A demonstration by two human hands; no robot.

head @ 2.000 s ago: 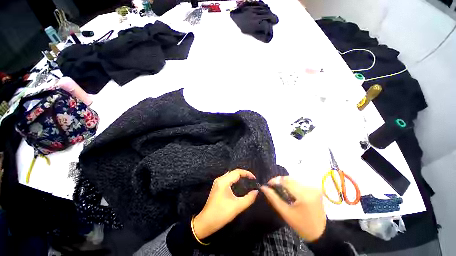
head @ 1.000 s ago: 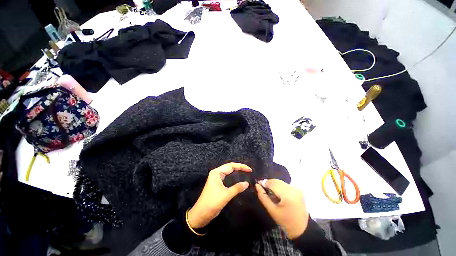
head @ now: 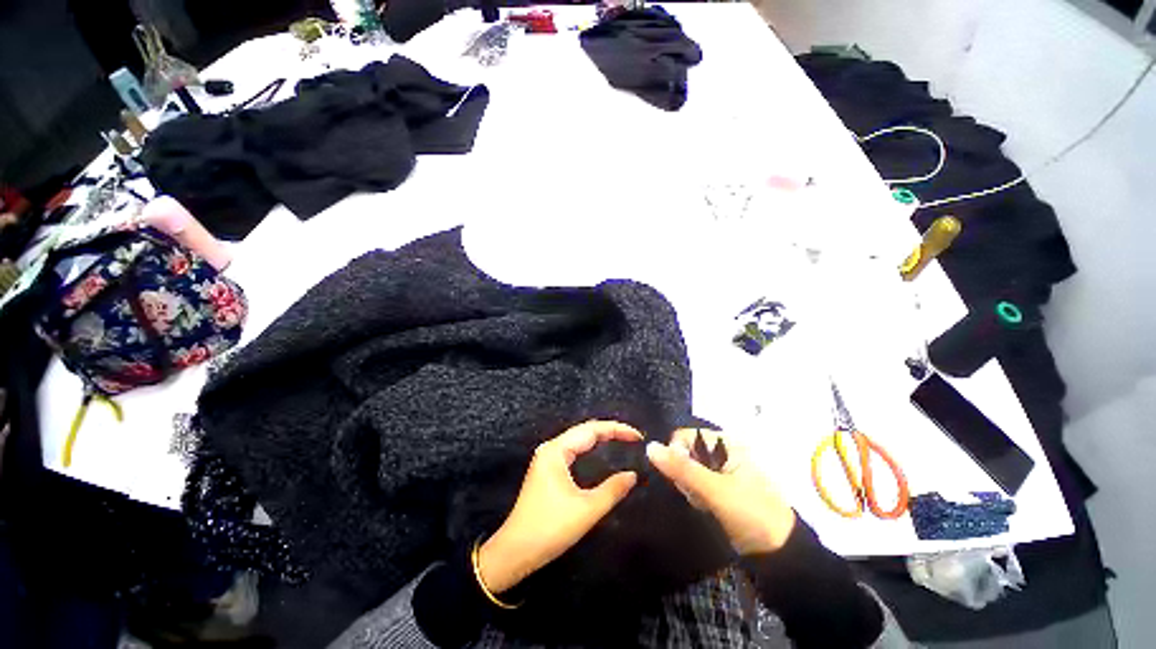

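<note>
A nubbly charcoal-black garment (head: 494, 380) lies over the near table edge and the wearer's lap. My left hand (head: 558, 507) pinches a fold of the black cloth between thumb and fingers. My right hand (head: 729, 488) is close beside it, thumb and index fingertip together at the cloth. A thin dark pointed tool (head: 710, 449), perhaps snips or tweezers, sticks up from my right hand's fingers. Any needle or thread at the fingertips is too fine to see.
Scissors (head: 861, 473), a phone (head: 972, 432), a blue patterned pouch (head: 961, 515) and a plastic bag (head: 970, 577) are at right. An amber-handled awl (head: 931, 247) lies at the right edge. A floral bag (head: 146, 311) is at left. Black garments (head: 304, 140) lie beyond.
My right hand has turned, and the dark tool's points now stick up above its fingers. My left hand has shifted slightly but still pinches the cloth.
</note>
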